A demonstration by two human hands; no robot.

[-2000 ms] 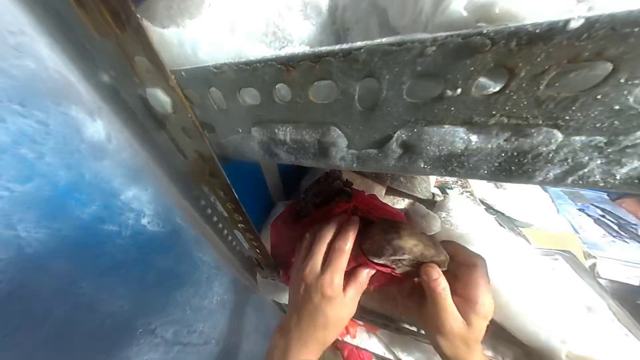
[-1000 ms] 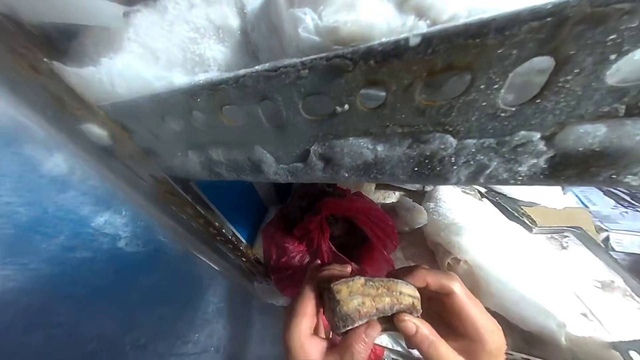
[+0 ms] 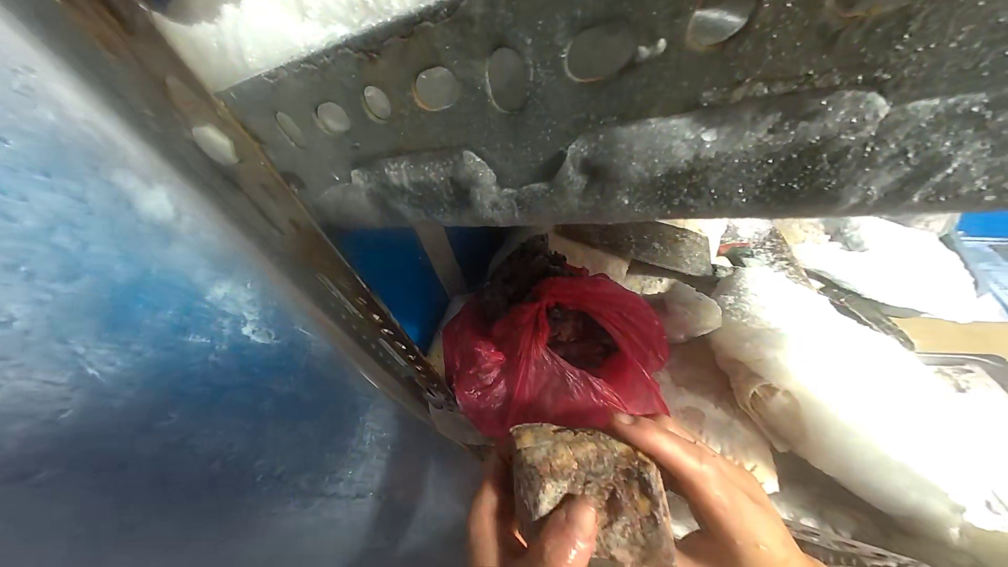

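A chunky, mottled brown and yellowish piece, perhaps frozen food (image 3: pixel 591 492), is at the bottom centre, close to the camera. My left hand (image 3: pixel 535 524) grips it, with the thumb across its face. Along its right side lies my right hand (image 3: pixel 709 488), its fingertips near the rim of a red plastic bag (image 3: pixel 520 378). The bag stands open just beyond the piece, and dark lumpy contents (image 3: pixel 579 335) show through its mouth. Another dark, rough lump (image 3: pixel 524 272) rests at the bag's upper left edge.
A frosted, perforated metal shelf beam (image 3: pixel 630 150) crosses above the bag. A slanting metal upright (image 3: pixel 315 252) stands at left beside a blue frosty wall (image 3: pixel 157 354). To the right lie large white wrapped bundles (image 3: pixel 850 378) and a pale lump (image 3: pixel 689 311).
Two seconds ago my hands were at the bag with a brown piece; now the piece is held nearer to me, below the bag. Since one second ago it has been tilted to show a broader face.
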